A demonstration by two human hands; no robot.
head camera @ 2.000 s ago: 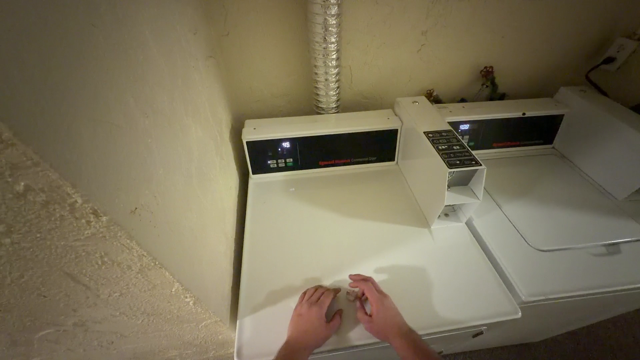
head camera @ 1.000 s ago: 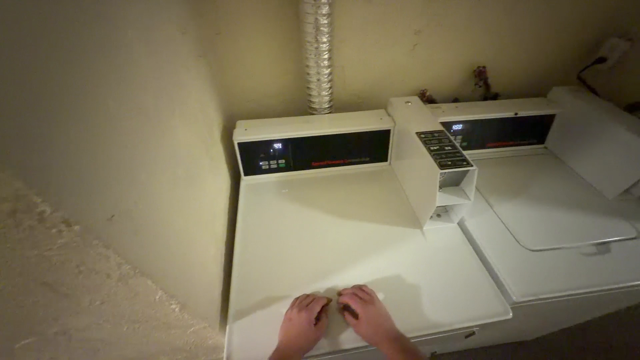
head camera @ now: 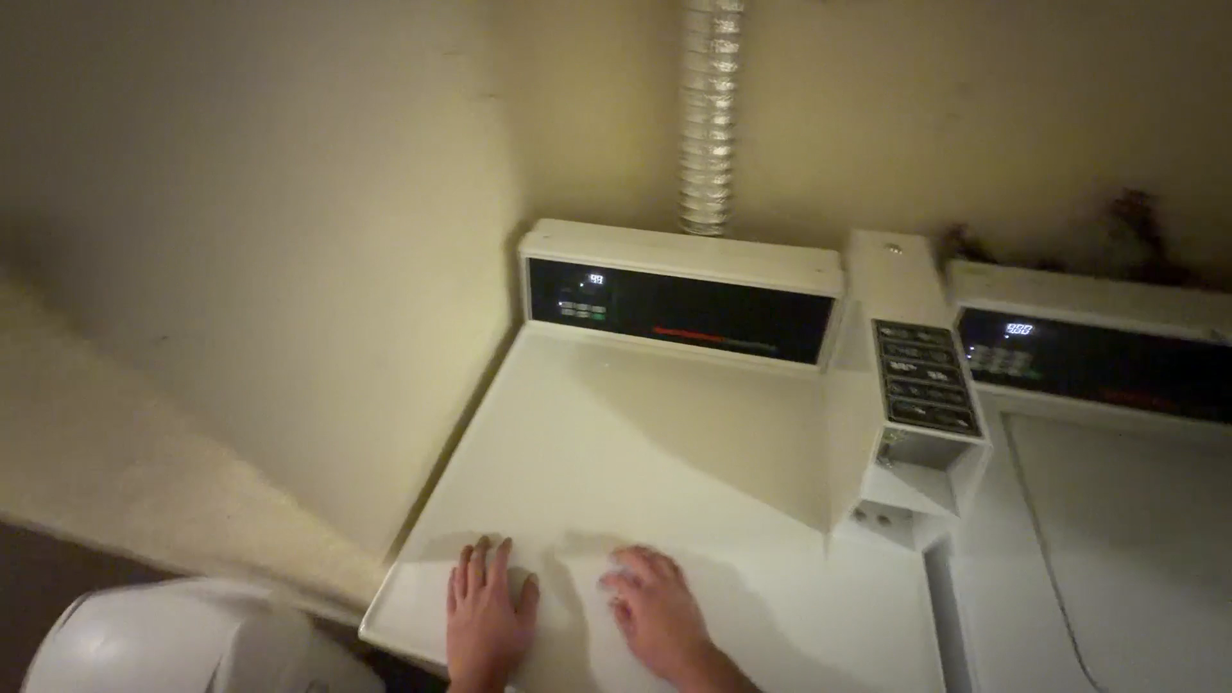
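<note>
My left hand (head camera: 489, 611) lies palm down with fingers spread on the white enamel top (head camera: 616, 452) of a laundry machine, close to its front left corner. To its right, over the same top, my right hand (head camera: 654, 606) has curled fingers; something small and pale may show at its fingertips, but blur keeps me from telling what it is or whether it is held. At the back of the machine stands a black control panel (head camera: 674, 313) with a lit display.
A white coin box (head camera: 890, 289) rises between this machine and a second one, whose lid (head camera: 1126, 520) is closed. Foil ducting (head camera: 710, 115) runs up the back wall. A rounded white object (head camera: 154, 640) sits at the lower left, beside a textured wall (head camera: 289, 241).
My hands, close together one second ago, are now apart, the left one flat with its fingers spread. The view has shifted left, bringing in the rounded white object.
</note>
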